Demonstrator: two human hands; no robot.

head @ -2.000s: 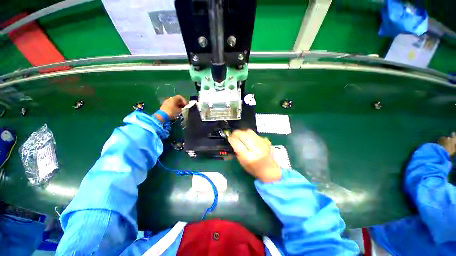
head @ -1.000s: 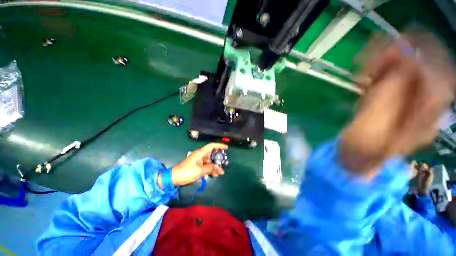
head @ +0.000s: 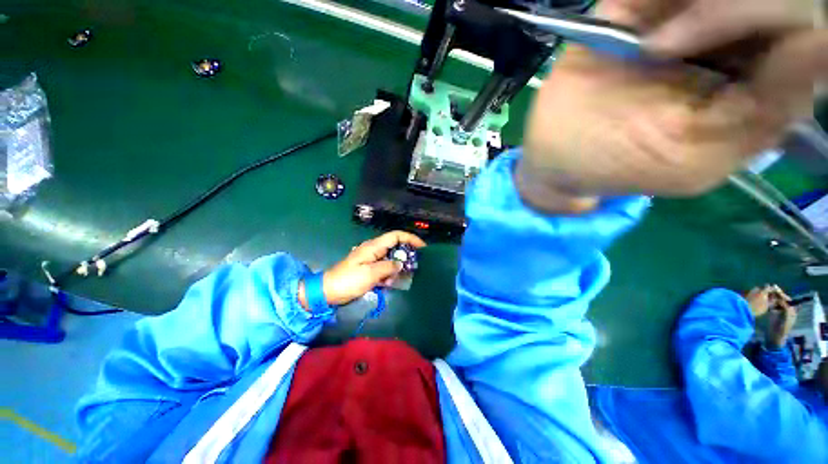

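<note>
My left hand (head: 363,269) holds a round module (head: 402,257) in its fingertips, just in front of the black fixture base (head: 390,204). My right hand (head: 663,109) is raised, large and blurred at the upper right, closed around the end of the metal press lever (head: 576,27); the grip itself is hidden in the hand. The pale green press head (head: 442,116) is low, its clear block (head: 440,168) down at the base. The nest under the block is hidden. Another round module (head: 330,187) lies left of the base.
A black cable (head: 231,181) with pale tags runs left from the base. A clear taped piece (head: 356,133) stands at the base's left rear corner. More modules (head: 207,68) lie at the upper left, and a crinkled bag (head: 23,145) at far left. Another person's sleeve (head: 726,349) is at right.
My right hand has gone from the base up to the lever, and the press head has come down. My left hand has come forward from the base's left side, now with a module. The view has turned.
</note>
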